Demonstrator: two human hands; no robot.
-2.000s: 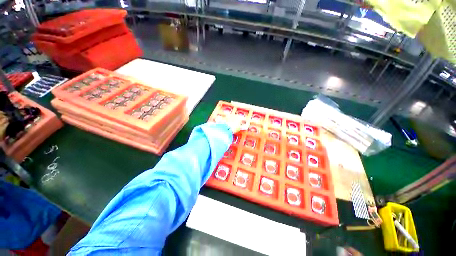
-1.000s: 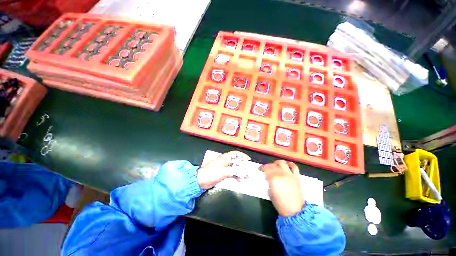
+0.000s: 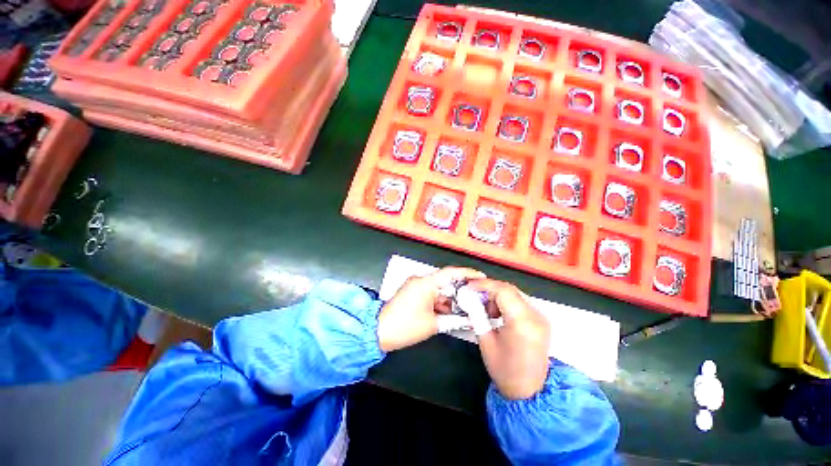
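Note:
My left hand (image 3: 421, 312) and my right hand (image 3: 516, 339) meet over the white paper sheet (image 3: 583, 339) at the bench's front edge. My left hand grips a small metal ring part (image 3: 453, 297), mostly covered by the fingers. My right hand holds a small white wipe or finger cover (image 3: 475, 311) against it. The red-orange foam tray (image 3: 531, 206) lies just beyond, with a silvery ring part in most pockets. One pocket in its second row from the back holds no part.
Stacked foam trays (image 3: 196, 100) stand at back left, with pale loops (image 3: 96, 229) nearer me. White discs (image 3: 708, 391), a yellow bin (image 3: 802, 323) and a dark blue round object (image 3: 811, 414) are at right. A plastic bag (image 3: 743, 77) lies at back right. A blue sleeve (image 3: 64, 314) shows at left.
My left arm has come back from the tray to the paper. My hands have since closed together around the part. The view has tilted down and shifted, so the tray sits higher.

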